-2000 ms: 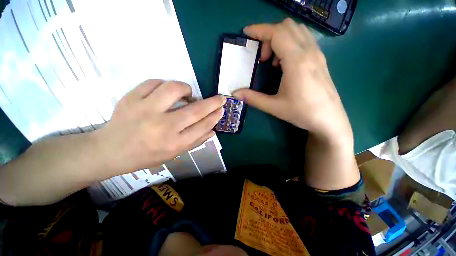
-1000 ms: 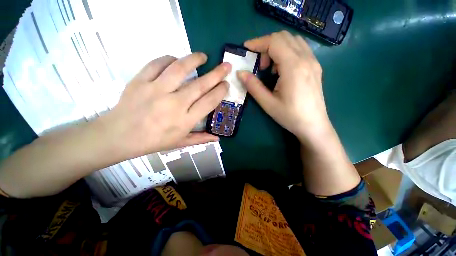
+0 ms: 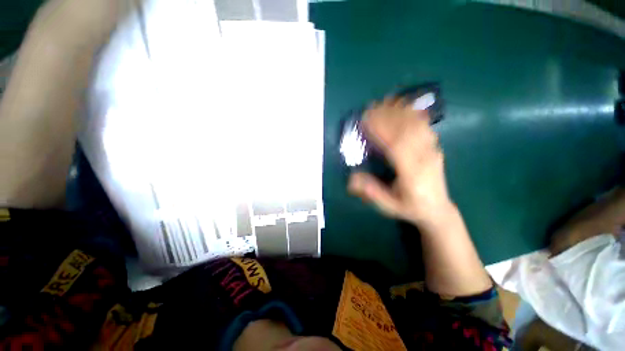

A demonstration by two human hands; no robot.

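Observation:
A dark phone body [image 3: 430, 103] lies on the green bench right of the sheets, blurred, with a pale patch at its upper right end. A bright white patch [image 3: 353, 145] on a dark edge shows at the lower left; I cannot tell if it is the same phone. My right hand [image 3: 404, 154] is over the middle of these dark parts, blurred, thumb spread away from the fingers; its grip is unclear. My left forearm runs up the left side and the hand is beyond the top edge. The white sticker sheets [image 3: 274, 116] lie fanned, with grey rectangles at top and bottom.
The shiny green bench [image 3: 507, 171] stretches right, with a pale rail along its far edge. A neighbouring person's arm and white cloth [image 3: 569, 274] are at the lower right. My dark printed clothing borders the near edge.
The phone with the white pad is no longer held between both hands. My left hand has moved up and out of view. My right hand is lower and blurred. The sheets appear shifted right.

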